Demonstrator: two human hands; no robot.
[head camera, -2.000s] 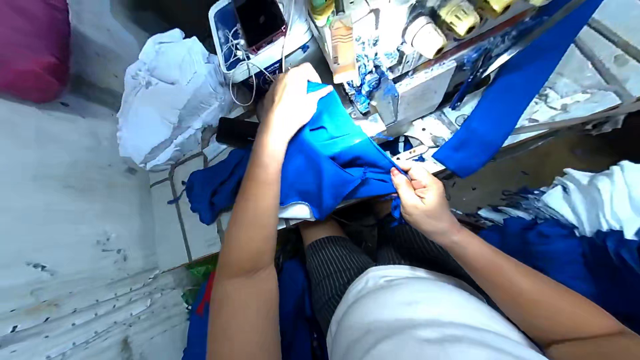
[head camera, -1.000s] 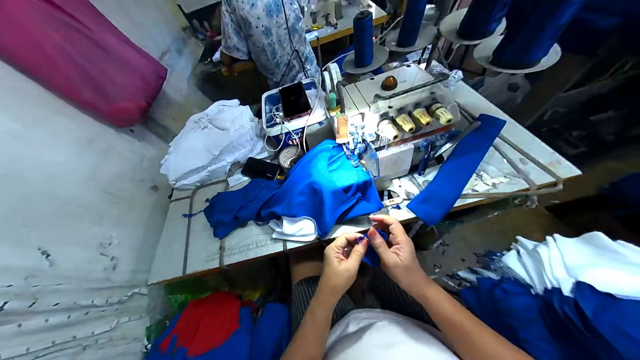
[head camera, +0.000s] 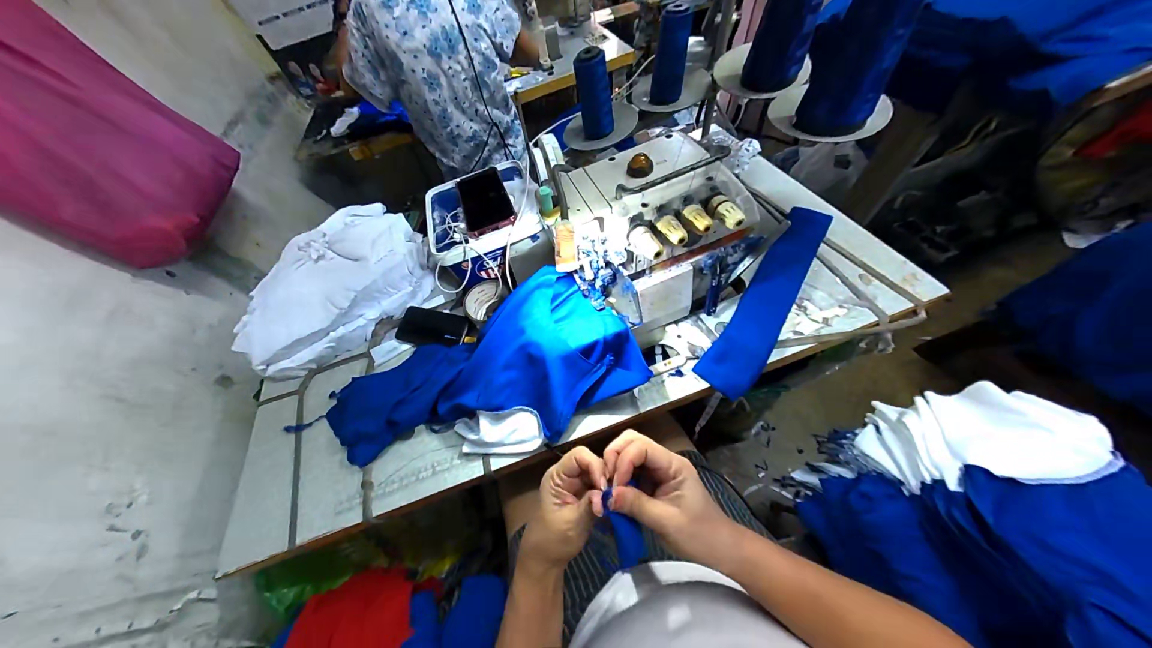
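My left hand and my right hand meet above my lap, fingertips pinching the end of a narrow blue fabric strip that hangs down between them. Just beyond them, a blue cloth piece with a white part at its near edge lies on the sewing table, its far end at the needle area of an overlock sewing machine. A flat blue fabric band lies to the machine's right, its near end over the table edge.
White cloth, a black phone, a tape roll and a tub with a phone are at the left. Thread cones stand behind. Fabric heaps lie right. A person is beyond the table.
My hands have left the blue cloth, which they held by the machine in the oldest frame, and come together over my lap around a small blue strip. The view has shifted to show more beyond the table.
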